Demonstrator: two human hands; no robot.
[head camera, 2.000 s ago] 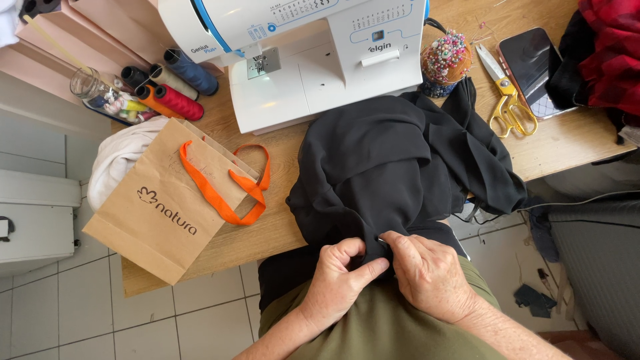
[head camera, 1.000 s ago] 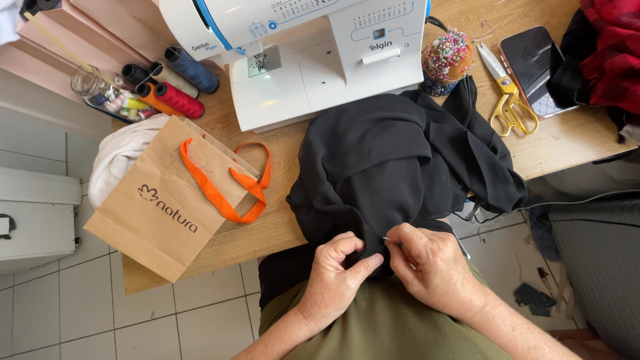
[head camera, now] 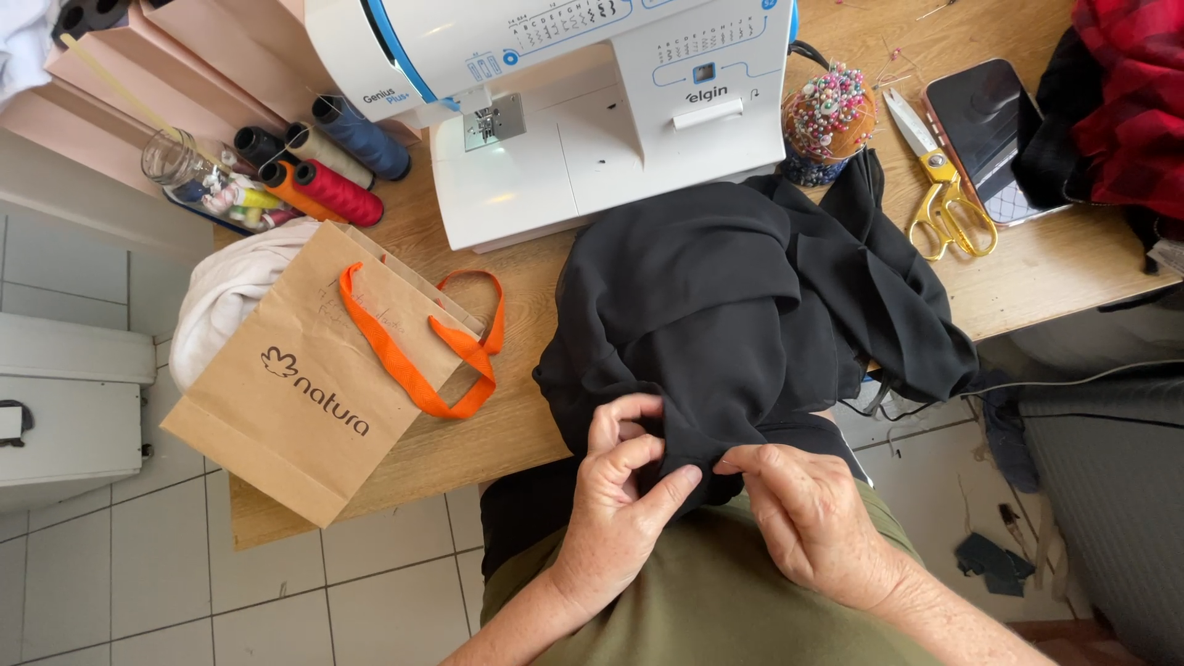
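Sheer black fabric [head camera: 694, 277] lies bunched over the table's front edge and hangs down to my lap. My left hand [head camera: 624, 490] pinches a fold of it between thumb and fingers. Close on its right, my right hand [head camera: 800, 513] has thumb and forefinger pressed together at the same fabric; whether a needle or pin is between them cannot be told. Behind the fabric stands a white Elgin sewing machine [head camera: 601, 120]. A pincushion [head camera: 832, 125] full of coloured pins and gold-handled scissors [head camera: 943, 194] are to the right of the machine.
At the left, a paper bag [head camera: 287, 379] with orange handles overhangs the wooden table [head camera: 518, 388], beside white cloth [head camera: 231, 287]. Thread spools [head camera: 338, 190] and a glass jar [head camera: 176, 162] stand behind it. A phone [head camera: 990, 139] and red plaid fabric [head camera: 1133, 102] lie at the right.
My right hand's fingertips have moved slightly against the fabric, and the fingers of my left hand have shifted their hold. The black fabric stays in much the same place.
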